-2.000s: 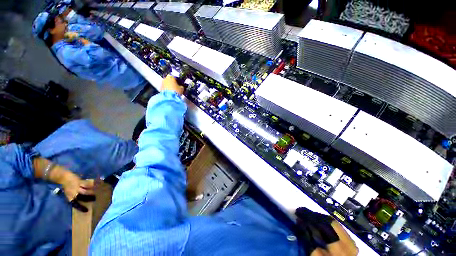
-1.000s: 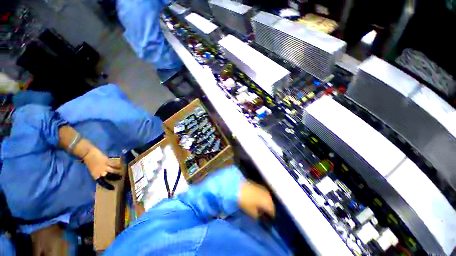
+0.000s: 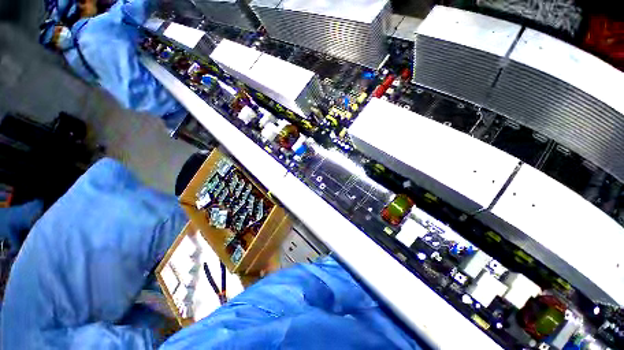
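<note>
Neither of my hands shows; only my blue sleeve or smock (image 3: 294,307) is at the bottom centre. Nearest in front of me, black circuit boards (image 3: 342,188) lie in a row, crowded with parts. They carry white blocks (image 3: 487,287) and green-and-red toroidal inductors (image 3: 397,209). Long silver heat sinks (image 3: 431,154) with pale flat tops stand on them in two rows. The white edge rail (image 3: 308,222) runs diagonally along the near side.
Below the rail, an open carton (image 3: 229,205) holds small dark-and-silver parts. Beside it, a second carton (image 3: 179,277) holds white items and black-handled cutters (image 3: 216,279). A person in blue (image 3: 96,253) is at left, another (image 3: 123,61) at upper left. Red components (image 3: 605,37) are at upper right.
My hand near the rail and cartons has gone out of view. The view has shifted, and the neighbour at left has turned or leaned, their hand no longer visible.
</note>
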